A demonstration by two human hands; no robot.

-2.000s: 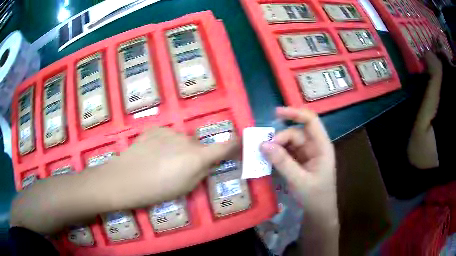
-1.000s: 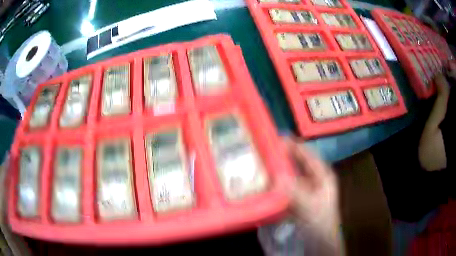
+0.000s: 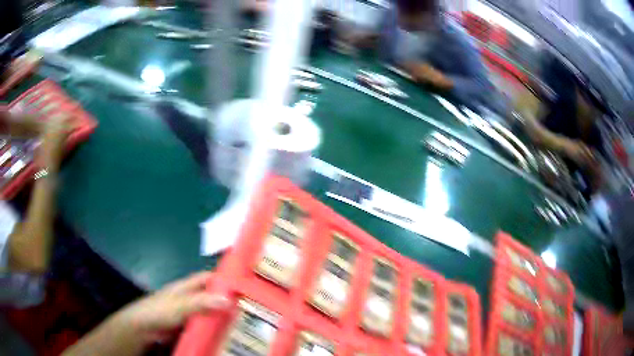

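The red phone tray (image 3: 274, 189) is at the bottom centre, cut off by the lower edge. Gold-tan mobile phones (image 3: 334, 278) with open backs lie in its pockets. My left hand (image 3: 170, 309) holds the tray's left edge, fingers on the rim. My right hand is not in view. The thick white label roll (image 3: 299, 135) stands behind the tray's left end, partly behind a blurred white vertical streak. A white paper strip (image 3: 217, 238) hangs between the roll and the tray. The picture is blurred.
A white sheet with black rectangles (image 3: 417, 221) lies behind the tray. More red trays (image 3: 502, 261) are at lower right. Another person's hand and arm (image 3: 43, 174) are at a red tray (image 3: 76, 118) on the left. Loose phones (image 3: 445, 147) and people are across the green bench.
The view has swung left and up. The tray now shows lower and further right. My right hand has left the picture, and my left hand shows clearly on the tray's left edge.
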